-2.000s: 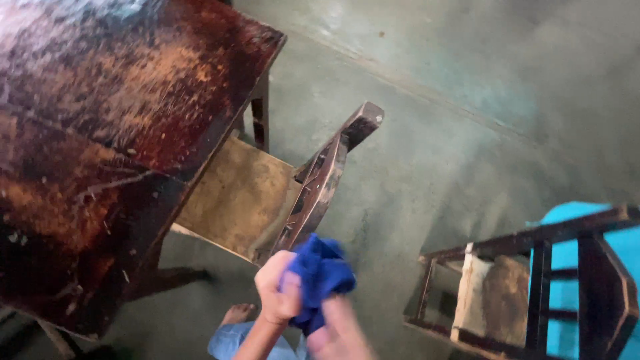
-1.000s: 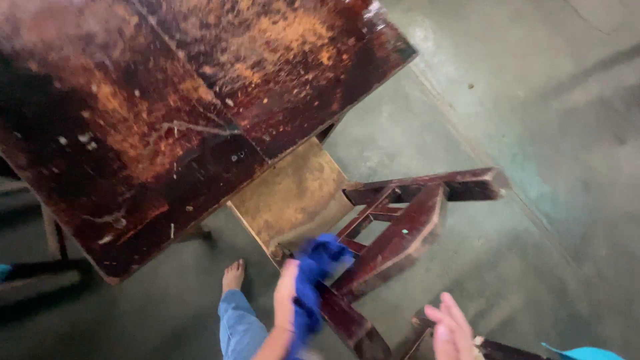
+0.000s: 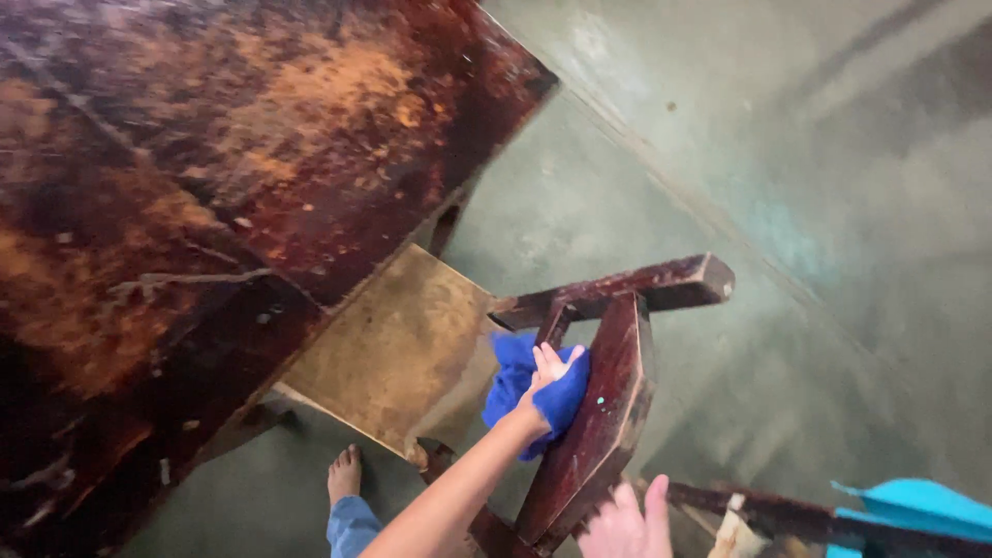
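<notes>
A dark wooden chair (image 3: 597,411) has its backrest toward me and its pale wooden seat (image 3: 387,349) partly under a table. My left hand (image 3: 549,376) presses a bunched blue cloth (image 3: 511,380) against the inner side of the backrest, by the slats. Around the lower edge of the backrest's top rail is my right hand (image 3: 628,523), blurred, its thumb raised; whether it grips the wood is not clear.
A worn dark wooden table (image 3: 256,155) fills the upper left. Another dark wooden piece of furniture (image 3: 775,511) with a turquoise item (image 3: 922,500) stands at the lower right. A bare foot (image 3: 345,473) rests on the concrete floor (image 3: 697,155).
The left hand with the blue cloth has moved from the near part of the chair's backrest up to its slats. The right hand, apart from the chair a second ago, is now at the top rail.
</notes>
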